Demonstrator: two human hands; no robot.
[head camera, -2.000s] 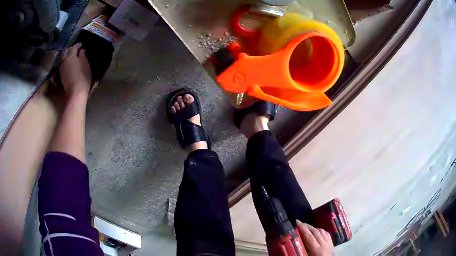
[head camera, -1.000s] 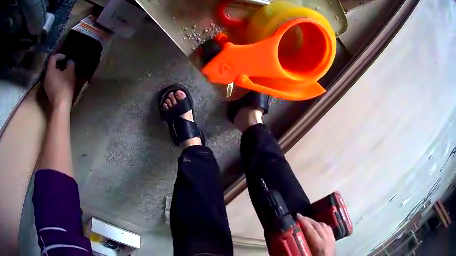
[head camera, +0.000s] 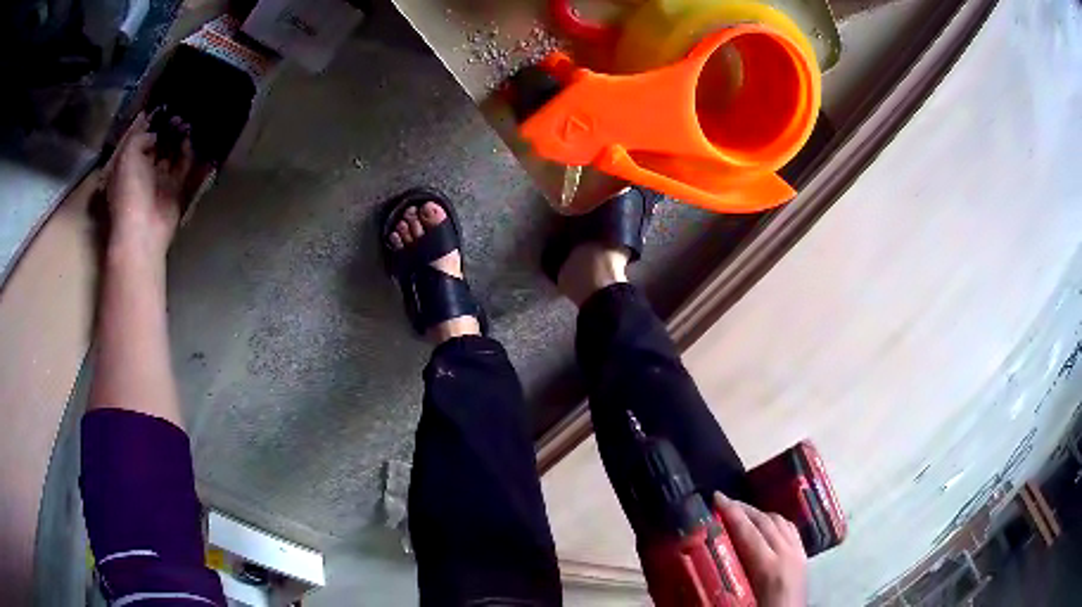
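My right hand (head camera: 765, 551) is closed around a red and black cordless drill (head camera: 700, 548) at the bottom right. A thin metal bit points up from its black chuck, and the red battery pack (head camera: 801, 496) shows beside the hand. My left hand (head camera: 148, 178) is at the upper left, palm turned up, with its fingers parted and curled at the opening of a small dark box (head camera: 208, 95). Dark slivers, perhaps screws, show at the fingertips; I cannot tell whether they are held.
An orange tape dispenser (head camera: 664, 113) with a yellow roll lies on a bench (head camera: 463, 53) near scattered small bits. My sandalled feet stand on the concrete floor (head camera: 297, 296). A large pale panel (head camera: 854, 320) curves along the right. A white open box (head camera: 267, 551) is at lower left.
My left hand has turned from reaching down into the dark box to palm up at its opening, with fingers more visible. My right hand still holds the drill, almost unmoved.
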